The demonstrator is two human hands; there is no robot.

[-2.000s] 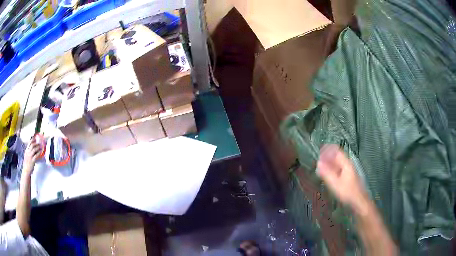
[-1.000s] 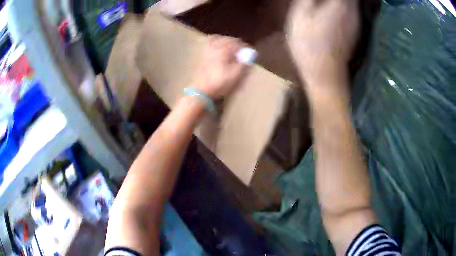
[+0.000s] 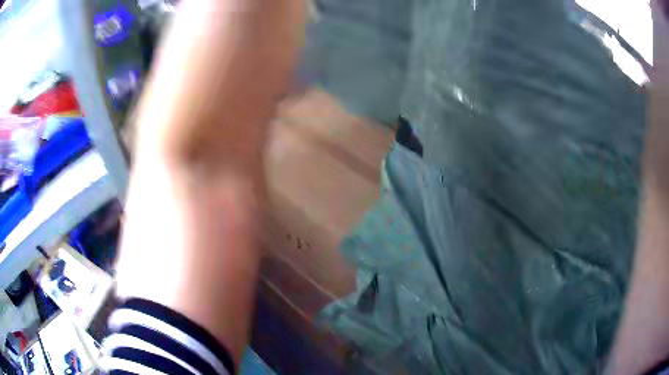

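Observation:
The large dull green woven sack [image 3: 499, 220] fills the middle and right of the view, creased and partly blurred. A brown carton [image 3: 315, 168] shows beside and partly under it at the centre. My left forearm runs up the left side to the top edge, in front of the carton; my left hand is cut off or hidden. Part of my right arm shows at the right edge, and my right hand is out of the picture.
White retail boxes with dark device pictures [image 3: 71, 282] lie at the lower left. A pale rack post [image 3: 92, 95] stands at the left, with blue bins [image 3: 59, 154] and a red item beyond it.
Both hands have left the carton's open flaps and gone out of clear view. The green sack now covers much of the carton area. My right arm has moved to the right edge.

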